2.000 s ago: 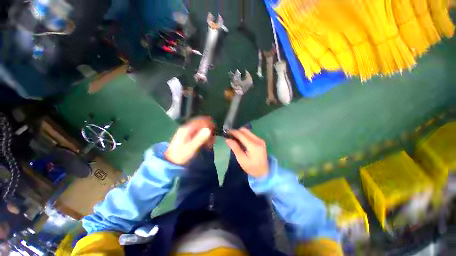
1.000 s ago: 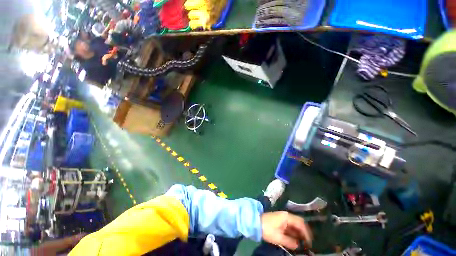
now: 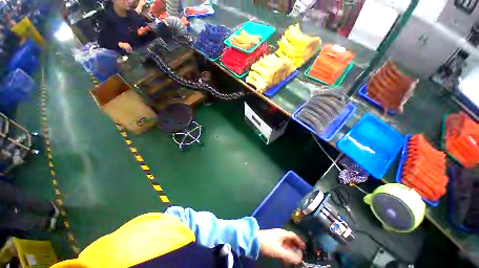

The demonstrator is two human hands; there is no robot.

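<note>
My left hand [image 3: 281, 245] is low in the frame, right of centre, at the end of a light blue sleeve. Its fingers are curled, and blur hides whether they hold anything. My right hand is out of the picture. Just right of my fingertips, a silver metal tool [image 3: 317, 266] is cut off by the bottom edge. A silver and dark machine [image 3: 328, 217] stands beyond my hand, with dark scissors [image 3: 344, 201] behind it.
A blue bin [image 3: 281, 201] is beyond my forearm, and a green-rimmed fan [image 3: 395, 207] is at right. A bench with trays of coloured wire bundles and an empty blue tray [image 3: 372, 145] runs across the back. A stool [image 3: 176, 119], a cardboard box [image 3: 124, 104] and a seated person [image 3: 123, 29] are at left.
The view has swung up and left from the hands and wrenches to the wider workshop. The right hand has gone out of view; the left stays near the bottom edge.
</note>
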